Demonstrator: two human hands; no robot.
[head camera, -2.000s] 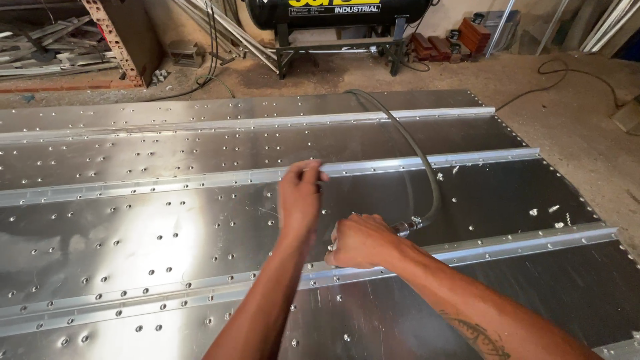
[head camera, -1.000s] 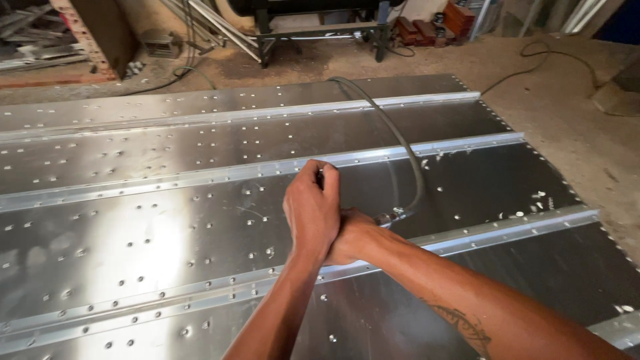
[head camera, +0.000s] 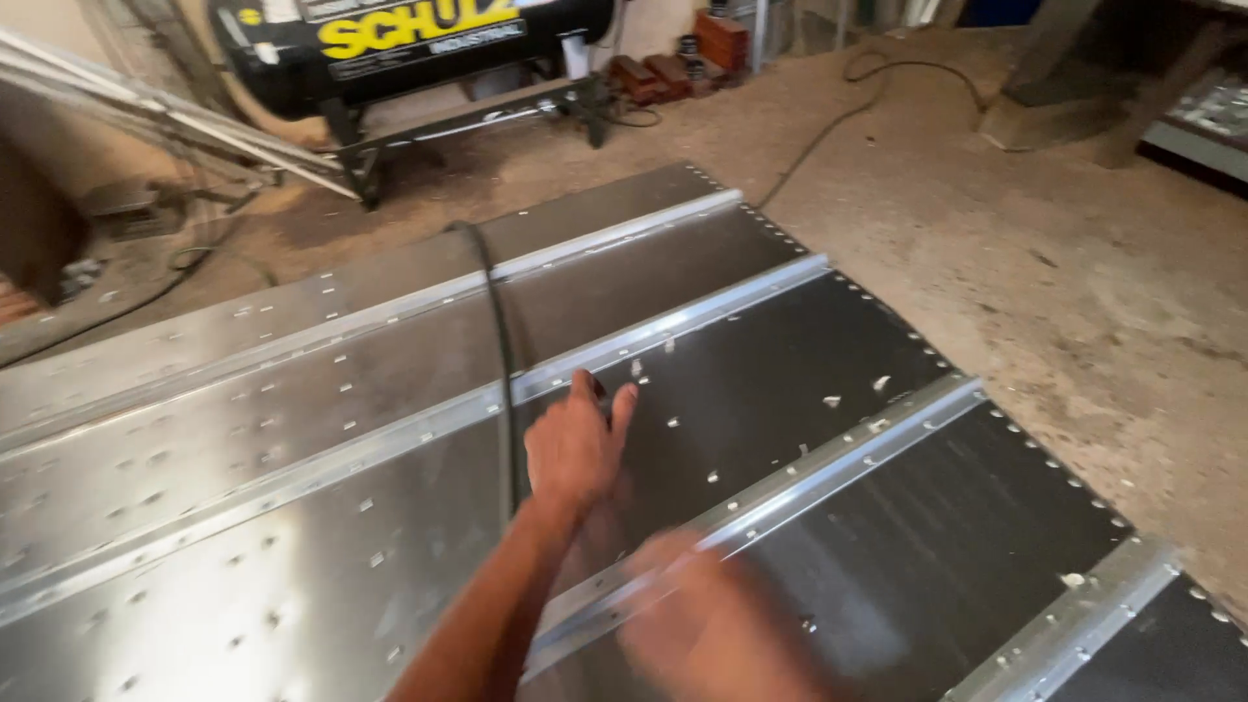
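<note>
My left hand (head camera: 575, 444) is over the riveted metal sheet (head camera: 780, 361), its index finger and thumb apart near a raised metal rib (head camera: 682, 317). A small dark spot shows between its fingers; whether it is a held thing or shadow is unclear. Motion blurs my right hand (head camera: 682, 604), lower and to the right, over another metal rib (head camera: 838, 463); what it holds cannot be made out. A dark air hose (head camera: 499, 336) crosses the sheet and two ribs, passing just left of my left hand, and its near end is hidden by my left arm.
Beyond the sheet stands a black air compressor tank (head camera: 419, 54) on a metal stand. Pale metal bars (head camera: 195, 122) lean at the left, and red bricks (head camera: 721, 41) lie behind. A cable (head camera: 829, 127) crosses the concrete floor (head camera: 1072, 292). Small chips (head camera: 832, 401) lie on the sheet.
My hands, together a second ago, are now apart, with the right hand lower and to the right. The hose has shifted relative to the ribs. The view has swung to the right.
</note>
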